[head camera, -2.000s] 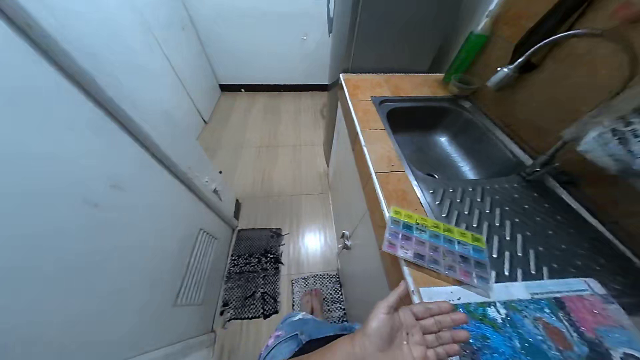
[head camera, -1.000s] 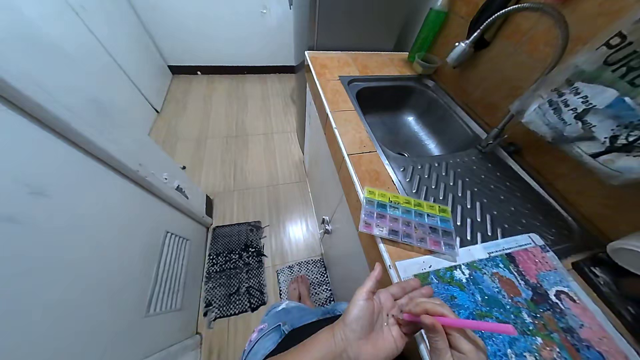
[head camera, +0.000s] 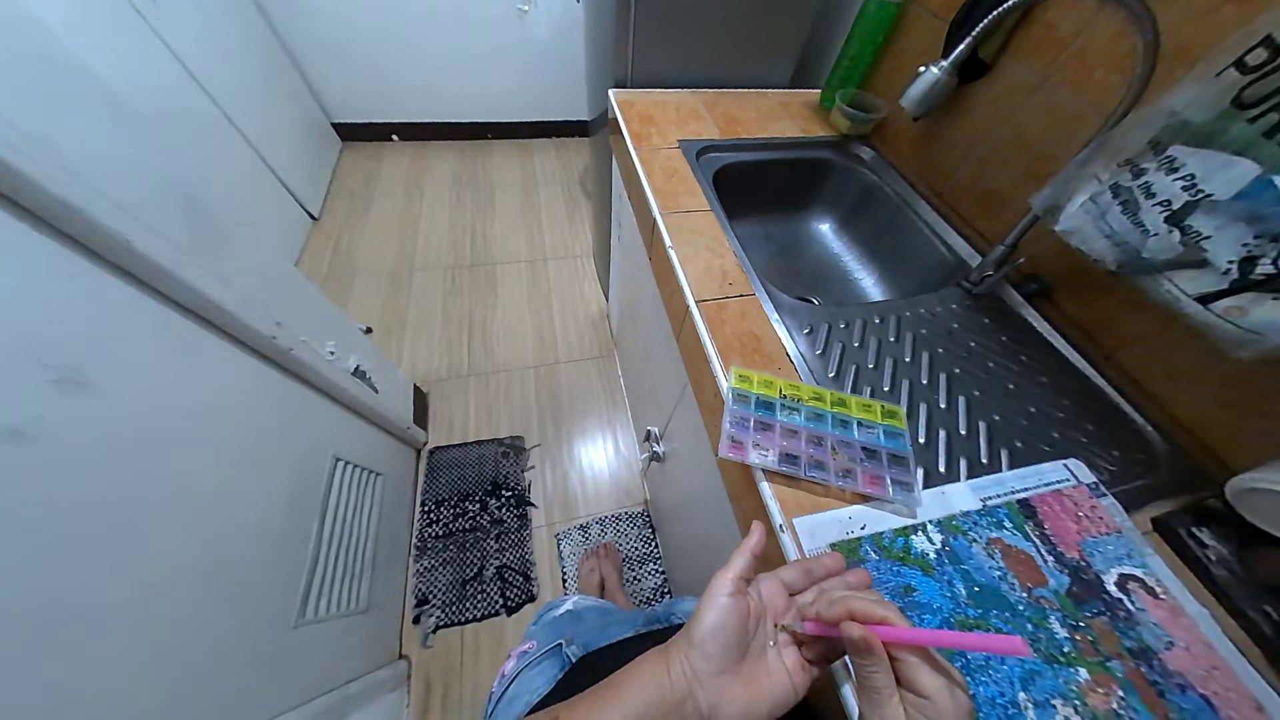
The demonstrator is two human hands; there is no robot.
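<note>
My left hand (head camera: 745, 625) is palm up with its fingers apart, and a few tiny bits lie on the palm. A pink pen-shaped applicator (head camera: 925, 638) is held between the fingers of my right hand (head camera: 885, 650); its tip touches or nearly touches the left palm. Under and beyond the hands lies a diamond painting canvas (head camera: 960, 570) in blue, green and pink. A clear compartment box (head camera: 820, 435) with yellow, blue, purple and pink sections rests at the counter's edge, just past the canvas's top left corner.
A steel sink (head camera: 840, 220) with a ridged drainboard (head camera: 950, 390) and a flexible faucet (head camera: 1000, 250) stands beyond. A green bottle (head camera: 862, 50) and small cup (head camera: 857, 112) are behind it. A plastic bag (head camera: 1190, 210) hangs at right. Woven mats (head camera: 475, 535) lie on the floor.
My right hand, out of view two seconds ago, has come in with the pink applicator and stays at the left palm. The left hand remains palm up.
</note>
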